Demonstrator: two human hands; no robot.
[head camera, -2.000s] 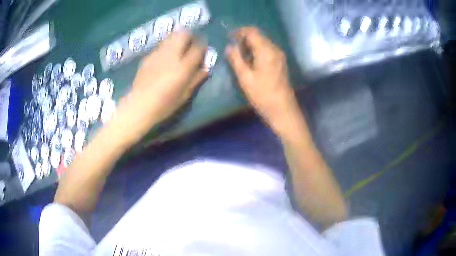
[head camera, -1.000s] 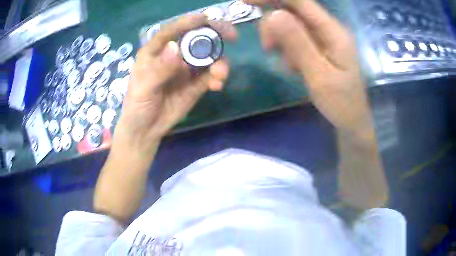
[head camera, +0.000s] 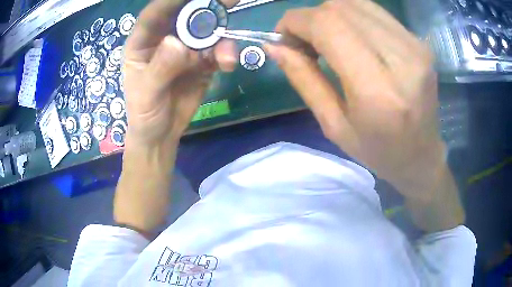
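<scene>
My left hand (head camera: 163, 78) holds a round part (head camera: 201, 23) with a white ring, dark edge and grey-blue centre up above the bench, near the top of the view. My right hand (head camera: 359, 73) holds silver tweezers (head camera: 252, 35), whose tips touch or overlap the right side of the ring. Another round part (head camera: 252, 58) lies on the green bench between my hands. A loose pile of round parts (head camera: 96, 87) lies left of my left hand. The strip fixture is mostly hidden behind my hands; a pale edge shows at the top.
A clear blister tray (head camera: 474, 53) with dark rings is at the upper right. A green label (head camera: 211, 110) lies near the bench's front edge. A red patch (head camera: 111, 143) and a white card (head camera: 54, 134) lie by the pile. A blue box shape (head camera: 76, 180) is below the bench edge.
My left hand has raised the round part up and left. My right hand has moved to it, with the tweezers now clearly visible. The green label and a loose part between my hands now show.
</scene>
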